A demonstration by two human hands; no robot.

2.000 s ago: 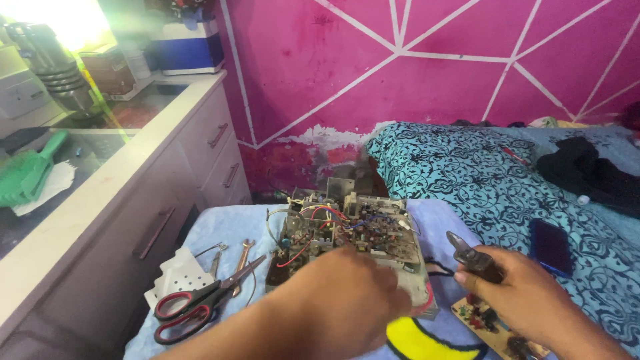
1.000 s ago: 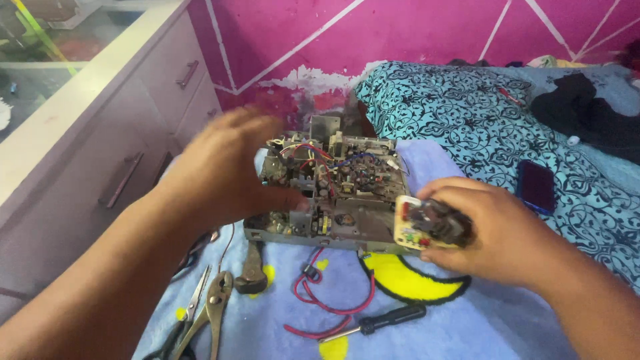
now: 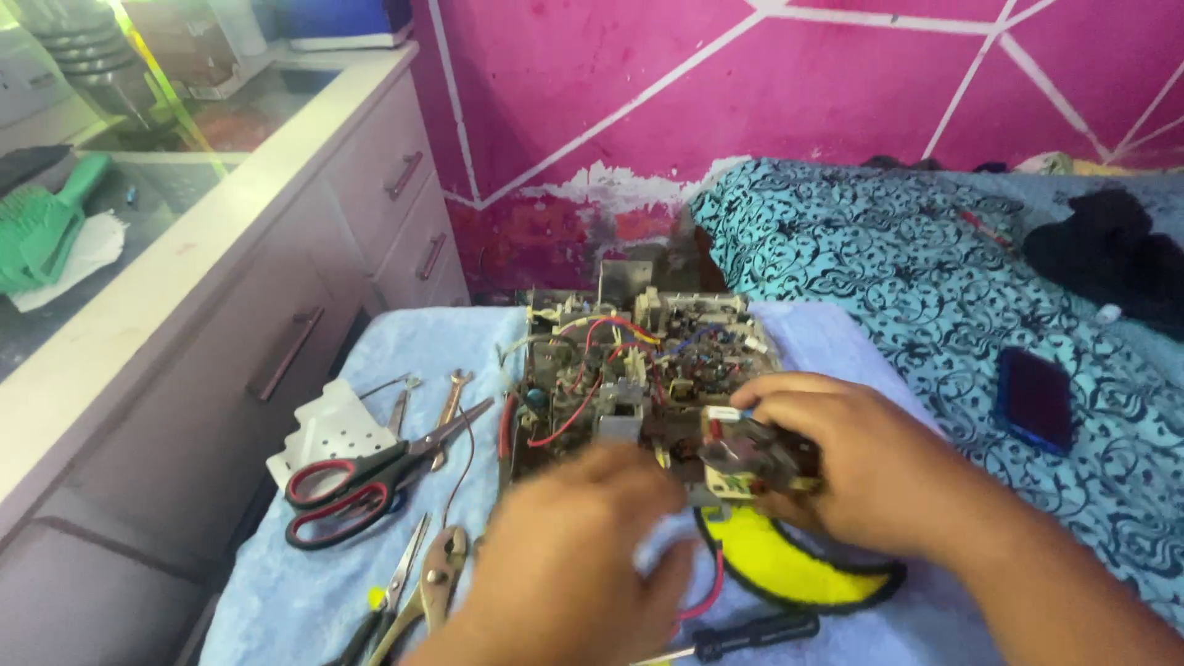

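An opened electronic chassis with circuit boards and loose wires lies on a blue cloth with a yellow moon pattern. My right hand is closed around a small circuit board with mounted parts, over the chassis's front right corner. Blurred by motion, my left hand is at the chassis's front edge; whether it holds anything cannot be told. Below it, a red wire and a black-handled screwdriver lie on the cloth.
Scissors with red and black handles, a wrench, slip-joint pliers, smaller scissors and a perforated white piece lie at left. A white drawer cabinet stands beyond them. A phone lies on the patterned bed cover.
My left hand has moved from over the chassis's left side to its front edge. Two seconds ago my right hand held a dark-handled tool; now it holds the small circuit board.
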